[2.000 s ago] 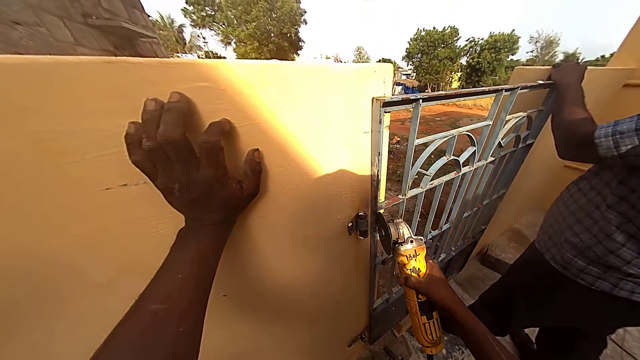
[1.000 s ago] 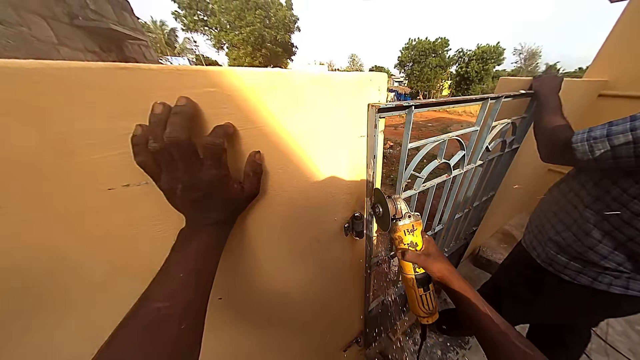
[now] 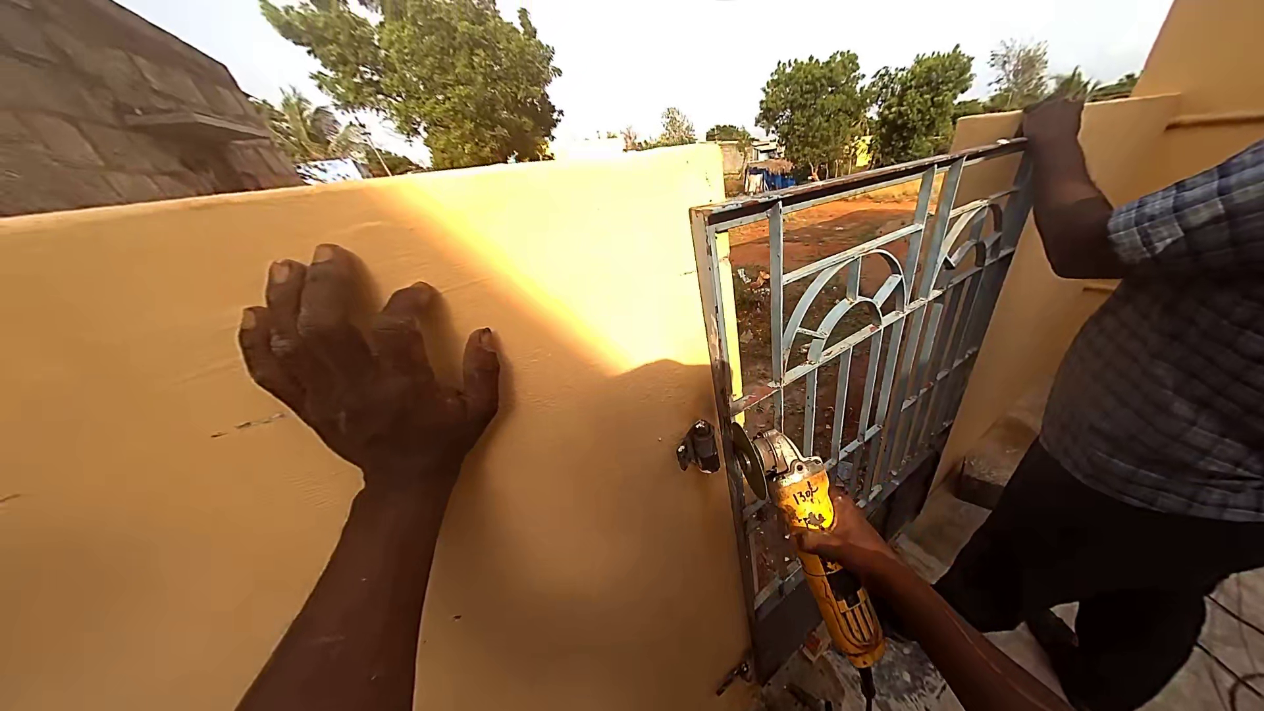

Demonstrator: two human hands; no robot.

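Observation:
My left hand (image 3: 380,370) rests with spread fingers against the yellow painted wall (image 3: 553,553), holding nothing. My right hand (image 3: 844,533) grips a yellow angle grinder (image 3: 839,602), whose body hangs down with its cord at the bottom. The grinder's cutting disc (image 3: 750,461) stands at the near upright of a grey-blue metal gate (image 3: 869,326); whether it touches the metal I cannot tell. Just left of that upright, a dark metal hinge part (image 3: 700,447) sticks out of the wall. Another dark fitting (image 3: 733,677) sits low by the gate's bottom corner.
At the right a person in a checked shirt (image 3: 1165,365) keeps one hand (image 3: 1055,117) on the gate's far top corner. A second yellow wall (image 3: 1116,148) stands behind. Cables (image 3: 1234,632) lie on the ground at the lower right. Trees and red earth show beyond the gate.
Sparks or debris seen below the grinder one second ago no longer show. My left hand has stayed on the wall. The view has tilted slightly upward.

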